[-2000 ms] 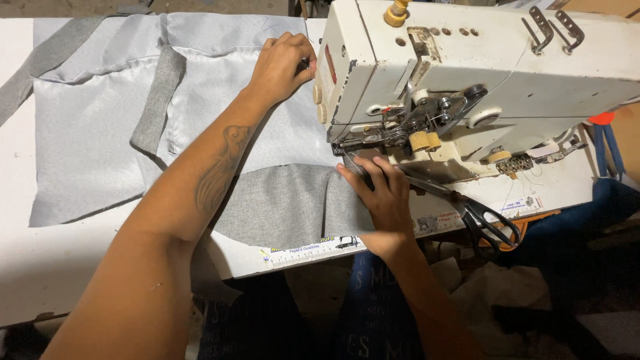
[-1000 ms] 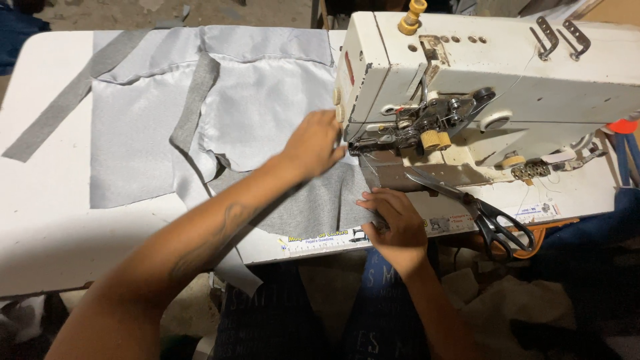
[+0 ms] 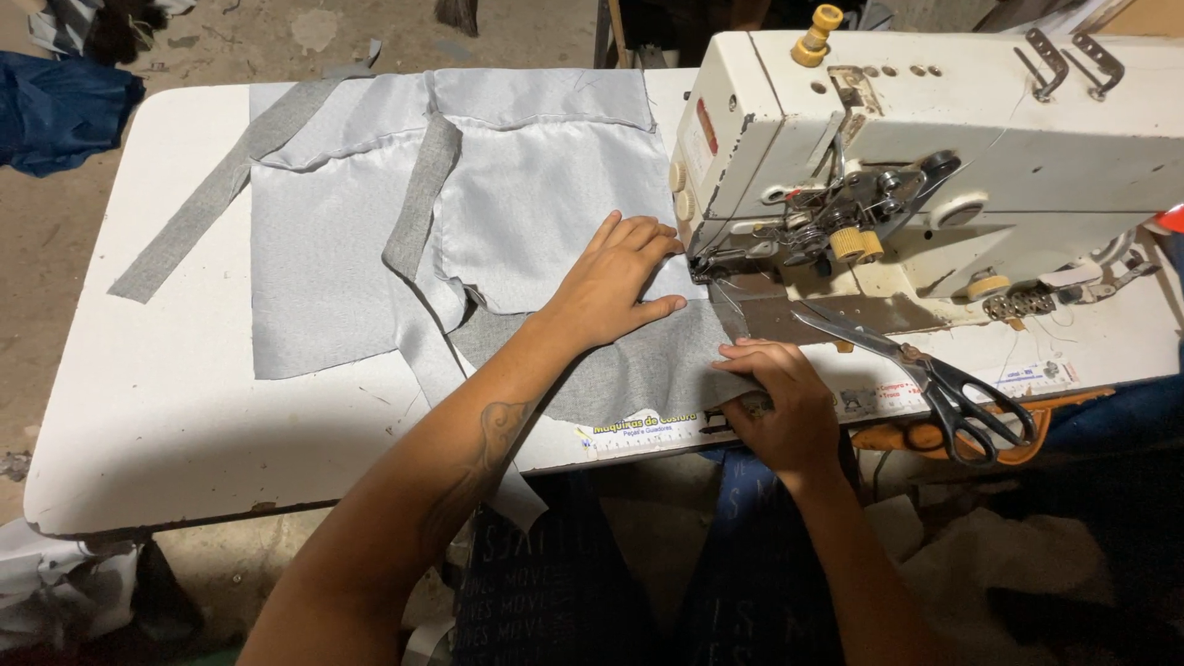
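An industrial sewing machine [image 3: 925,157] stands at the right of the white table. Layered grey fabric [image 3: 629,370] with a shiny pale lining [image 3: 527,203] lies left of it, its right edge at the needle area. My left hand [image 3: 615,282] lies on this cloth, fingers spread, fingertips close to the machine head. My right hand [image 3: 777,398] pinches the right front edge of the grey fabric between thumb and fingers, below the needle area. Scissors [image 3: 925,370] with black handles lie partly open just right of my right hand, handles past the table edge.
A grey fabric strip [image 3: 213,199] crosses the left part of the white table [image 3: 120,388]; another folded strip [image 3: 423,199] lies on the lining. A printed ruler strip [image 3: 638,435] runs along the front edge. Orange plastic [image 3: 1031,439] shows under the scissors. Dark blue cloth [image 3: 65,111] lies far left.
My left hand was at the far side of the lining, came nearer beside the machine head, and now lies flatter on the cloth. My right hand stays at the fabric's front edge. The view has shifted.
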